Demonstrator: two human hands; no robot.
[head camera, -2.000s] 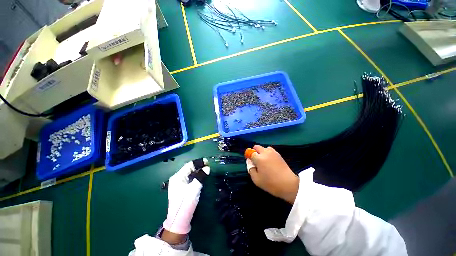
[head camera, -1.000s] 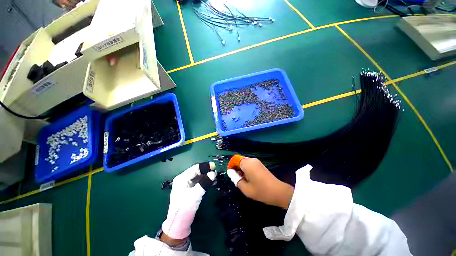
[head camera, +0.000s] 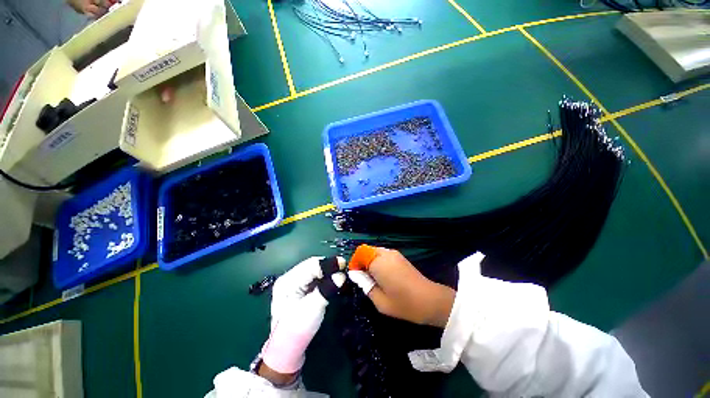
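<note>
My left hand (head camera: 300, 311), in a white glove with black-covered fingertips, pinches a tiny dark piece, apparently a connector housing mostly hidden by the fingers. My right hand (head camera: 409, 289), with an orange finger cot and a pale wrap, is closed on a thin black wire end, largely hidden. The fingertips of both hands meet. The long bundle of black wires (head camera: 514, 225) curves away right, silvery tips at its ends. A pile of leads with black housings (head camera: 364, 342) lies below my hands. A few loose housings (head camera: 262, 285) lie left of my glove.
A blue tray of tiny parts (head camera: 333, 183) stands above the wires. A blue housing bin (head camera: 278, 194) and a blue white-parts bin (head camera: 58, 253) are left. Cream parts boxes (head camera: 187, 116) stand upper left. Separate thin leads (head camera: 350, 22) lie at the top; a person's hand shows top left.
My right hand has moved left and down from the wire ends to my left fingertips. My left hand has shifted slightly right to meet it. The view has shifted slightly.
</note>
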